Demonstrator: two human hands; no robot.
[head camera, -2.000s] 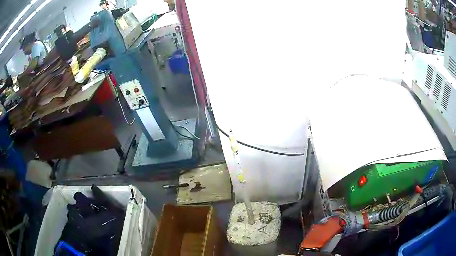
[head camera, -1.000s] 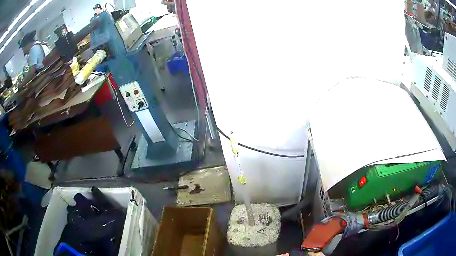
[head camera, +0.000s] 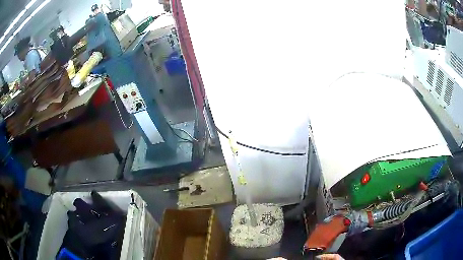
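Observation:
The red-orange trimmer head (head camera: 327, 233) stands at the bottom, right of centre, with its front end pointing down-left. Slivers of skin show at the bottom edge below it: my left hand (head camera: 277, 258) to the left and my right hand (head camera: 331, 257) just under the head. Both are almost wholly cut off, so what they hold is hidden. A grey ribbed hose (head camera: 393, 212) runs from the head to the right, in front of the green trimmer housing (head camera: 378, 183) with its red switch.
A white bin (head camera: 137, 226) with black pieces (head camera: 96, 228) and a blue tote edge (head camera: 66, 254) is at lower left. Beside it are a brown carton (head camera: 209, 236) and a speckled block (head camera: 256, 226) with a pole. A blue tote (head camera: 436, 238) is at lower right. People are in the far left background.
The view has shifted slightly. More skin now shows at the bottom edge, on both sides below the trimmer head.

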